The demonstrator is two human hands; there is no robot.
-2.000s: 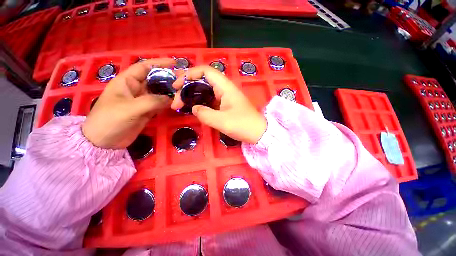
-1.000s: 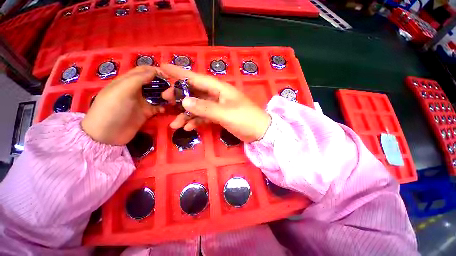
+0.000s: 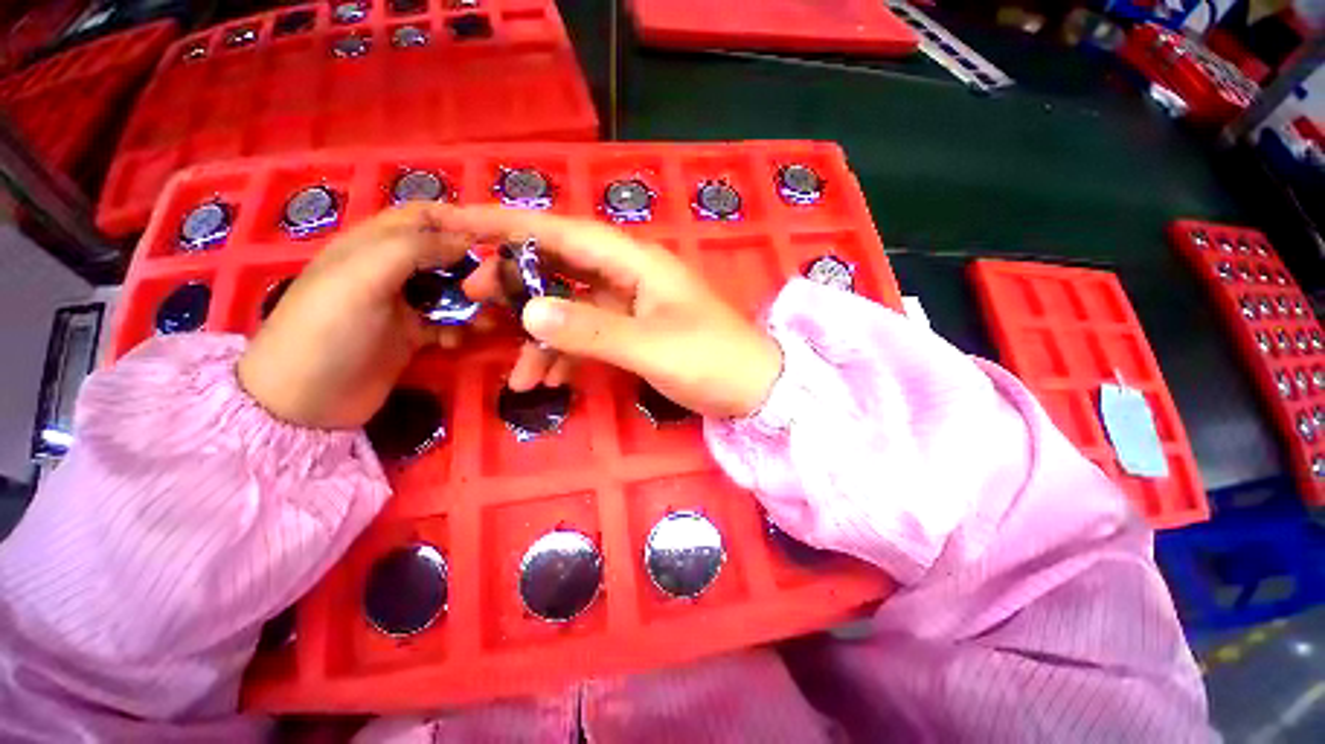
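My left hand [image 3: 342,313] holds a smartwatch head [image 3: 443,288] over the tray, its dark glossy face partly covered by my fingers. My right hand [image 3: 654,313] holds another smartwatch head [image 3: 526,276] between thumb and fingers, turned edge-on so its silver rim shows. The two hands are close together. Below them lies the red compartment tray [image 3: 465,506]. Its back row holds watch heads with grey backs up, such as one watch head [image 3: 629,199]. Nearer pockets hold dark, glossy face-up ones, such as another watch head [image 3: 561,574]. My hands and sleeves hide some pockets.
A second red tray [image 3: 494,90] with watch heads lies beyond, at the back left. A smaller red tray [image 3: 1068,371] with a pale blue slip [image 3: 1132,430] lies at the right. A filled tray [image 3: 1261,313] stands at the far right. Another red tray [image 3: 770,21] lies at the back.
The watch head in my right hand has turned from face-visible to edge-on. The one in my left hand has moved lower and tilted, now more covered by my fingers.
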